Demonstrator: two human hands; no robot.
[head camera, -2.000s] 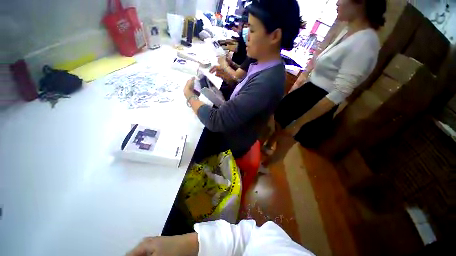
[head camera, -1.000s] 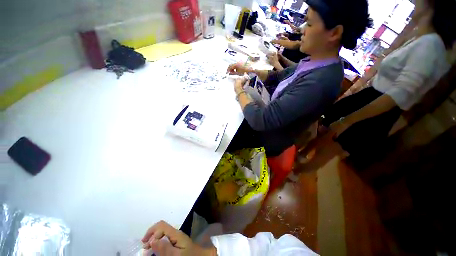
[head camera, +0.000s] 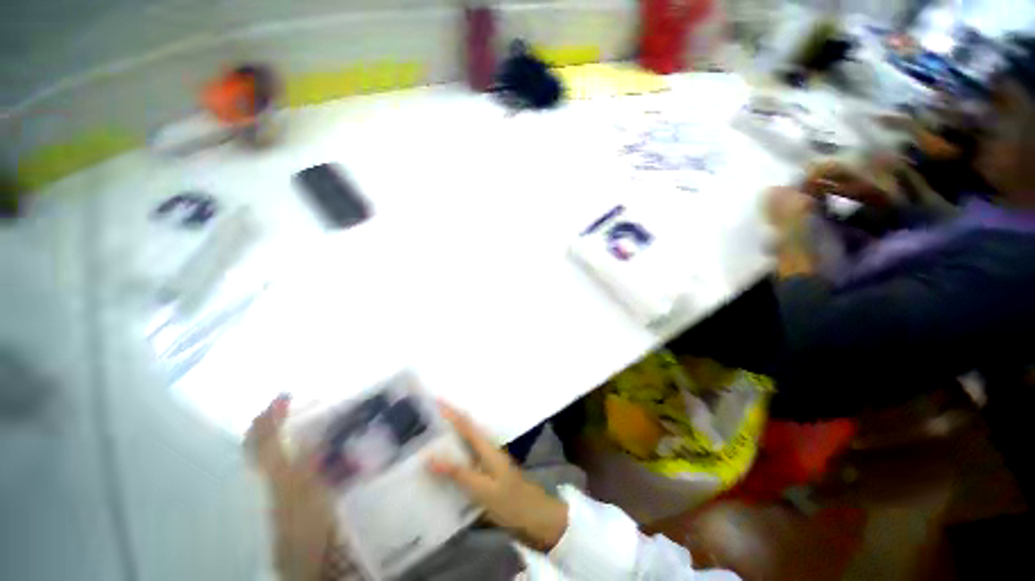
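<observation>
A white retail box (head camera: 409, 511) with a dark product picture on its front is held low in front of me, at the bottom of the view. My left hand (head camera: 293, 488) is on its left side. My right hand (head camera: 499, 482) is on its right side, with fingers over the front. The frame is blurred, so the box's flaps cannot be made out. Another white box (head camera: 641, 267) lies on the table near the front edge, to the right.
Clear plastic bags (head camera: 210, 306) lie at left, a smartphone (head camera: 331, 195) behind them. An orange item (head camera: 236, 97) and a black pouch (head camera: 528, 82) stand by the wall. Small white parts (head camera: 670, 148) are near a seated person at right. A yellow bag (head camera: 687, 420) is below the table edge.
The view has swung left. My left hand has come into view, and both hands now hold a box. The smartphone and plastic bags show further right in the picture.
</observation>
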